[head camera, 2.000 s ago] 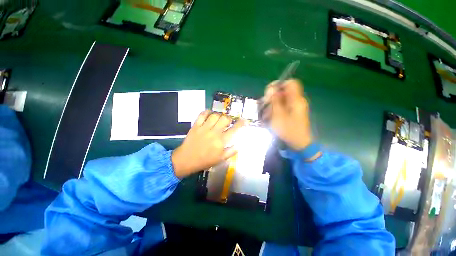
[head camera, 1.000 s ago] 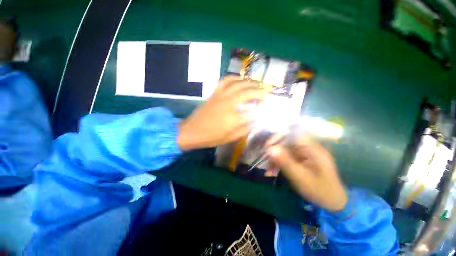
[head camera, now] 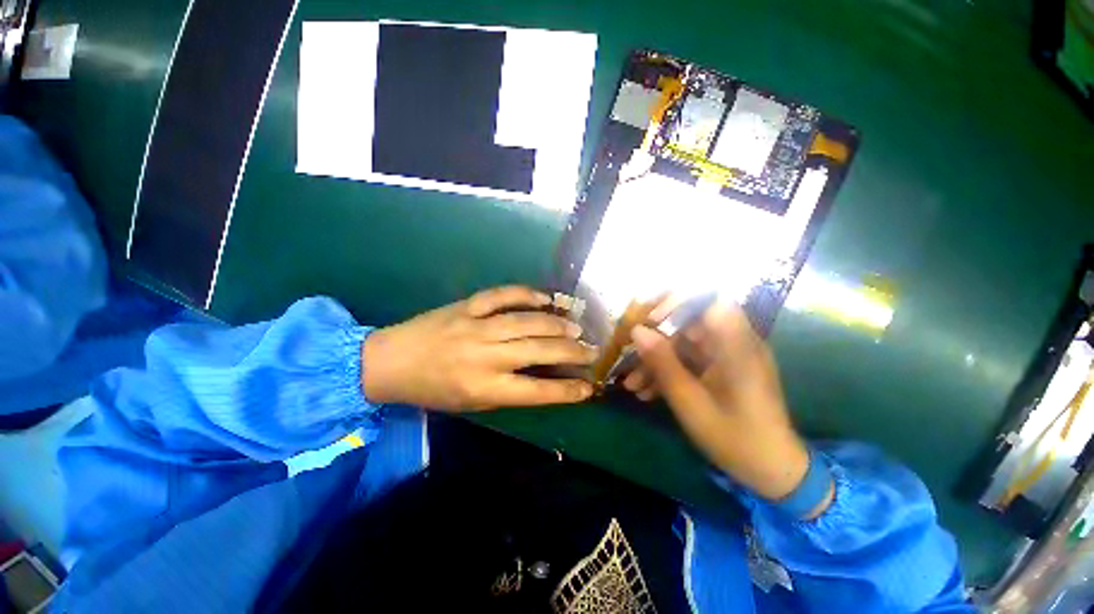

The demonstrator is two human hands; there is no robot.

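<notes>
The open tablet unit [head camera: 708, 228] lies tilted on the green bench in front of me, its silvery inside glaring white. Its mainboard [head camera: 746, 134] with silver shields is at the far end. An orange-brown flat ribbon cable [head camera: 618, 345] shows near its close end. My left hand [head camera: 486, 350] lies flat, fingertips on the tablet's near left edge. My right hand [head camera: 726, 384] is blurred over the near end, fingers bent together at the ribbon cable. A thin tool seems to be in it, but blur hides its shape.
A white release sheet [head camera: 561, 90] with a black block lies left of the tablet. A wide black strip sheet [head camera: 214, 144] is further left. A yellow film tab [head camera: 866, 305] lies right of the tablet. Another tablet unit [head camera: 1056, 420] is at the right edge. A blue sleeve [head camera: 46, 264] shows at left.
The view has shifted, so the bench items sit differently in the picture. My left hand has moved from the tablet's upper part to its near left edge. My right hand has moved from the board to the near end.
</notes>
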